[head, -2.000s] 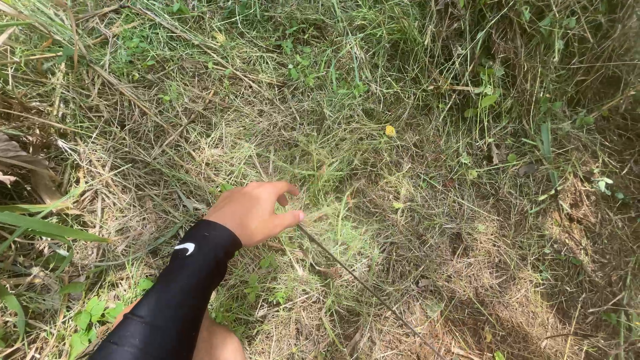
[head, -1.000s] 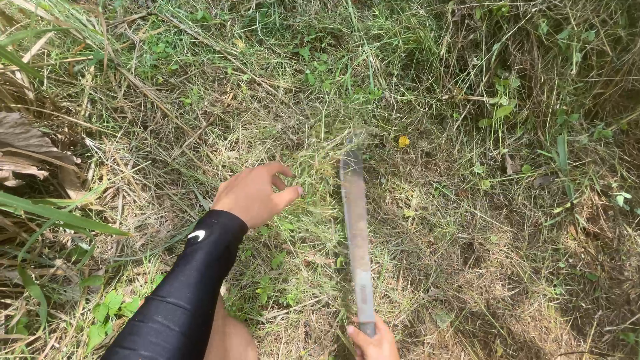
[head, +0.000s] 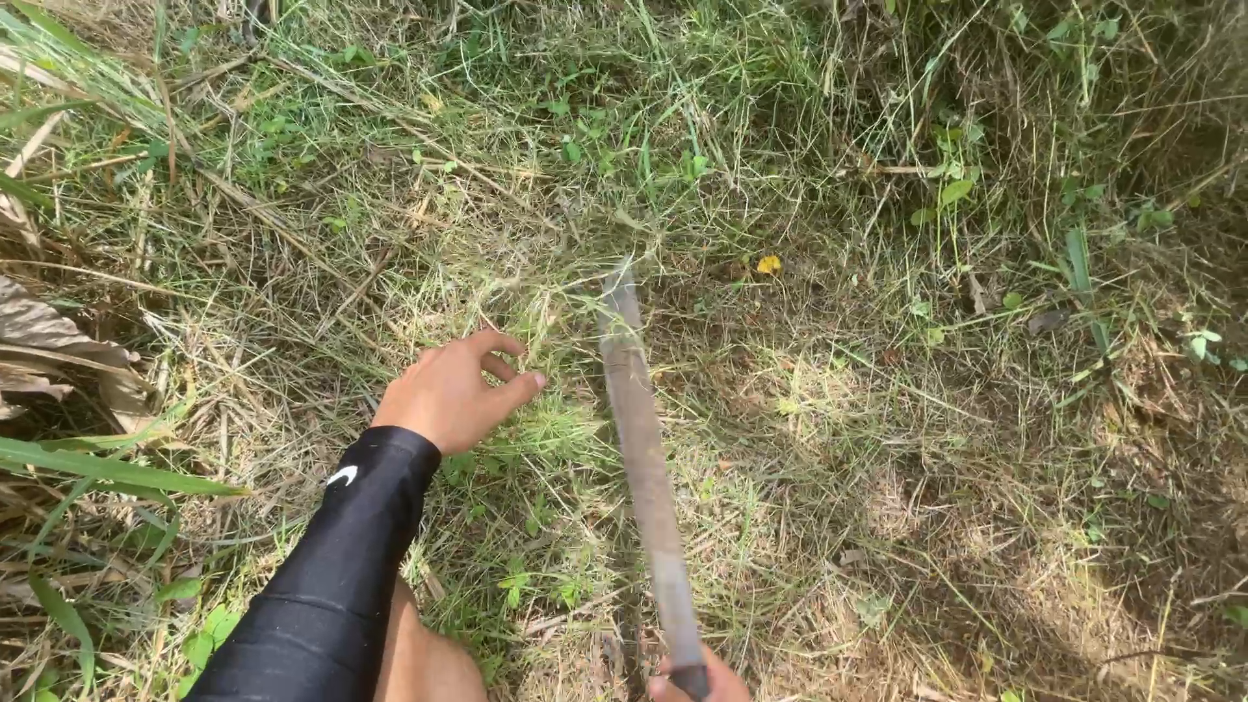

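My right hand [head: 704, 680], partly cut off by the bottom edge, grips the dark handle of a machete [head: 645, 458]. The long blade points up and away over the grass, slightly blurred, with some grass blades across its tip. To the left of the blade is my left hand [head: 456, 390], its forearm in a black sleeve. Its fingers are curled and the thumb stands apart, over a tuft of green grass [head: 561, 424]. Whether it pinches any grass stems cannot be told.
Cut, dry grass [head: 877, 507] covers the ground. Taller weeds [head: 960, 185] stand at the upper right. Large dry leaves [head: 58, 341] and long green blades [head: 117, 468] lie at the left edge. A small yellow leaf or flower [head: 768, 265] is right of the blade tip. My bare knee shows below.
Two seconds ago only a thin, dark edge line reached from near my left hand to the lower right; then the machete and my right hand came into view. The blade has since tilted a little leftward.
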